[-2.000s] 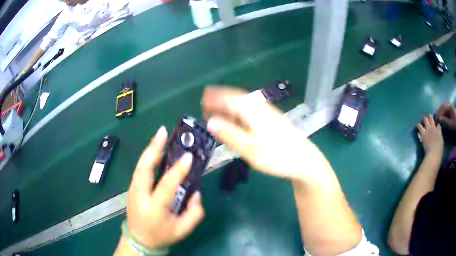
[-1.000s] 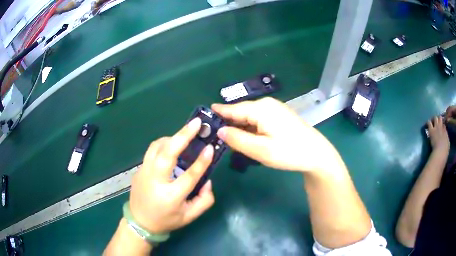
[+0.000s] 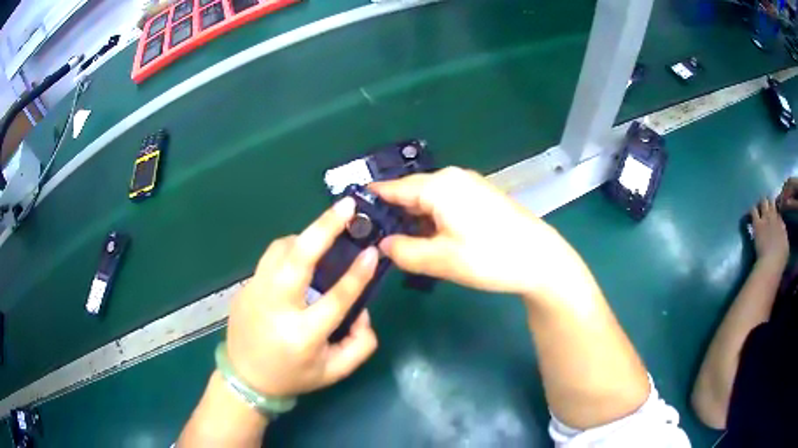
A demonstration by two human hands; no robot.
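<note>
A black phone unit [image 3: 337, 265] is held back side up, tilted, above the pale rail. Its round silver-grey part [image 3: 360, 226] shows between my fingers. My left hand [image 3: 297, 306] grips the phone from the left, with fingers across its back. My right hand [image 3: 464, 232] has its thumb and a finger at the upper right edge of the phone, beside the disc. Whether a small part is between these fingertips cannot be seen. Dark small parts [image 3: 421, 281] lie on the bench, mostly hidden behind the phone and my right hand.
The green belt [image 3: 236, 149] carries a yellow-trimmed phone [image 3: 147, 166] and black phones [image 3: 107, 273]; one [image 3: 376, 166] lies just beyond my hands. A metal post [image 3: 604, 79] and a waiting phone [image 3: 638, 171] stand right. A red tray [image 3: 150, 66] is far left. Another person's arm [image 3: 744, 297] is right.
The belt phones have moved left, and the red tray has come into view. My right hand has come down from above the phone and now touches its upper edge.
</note>
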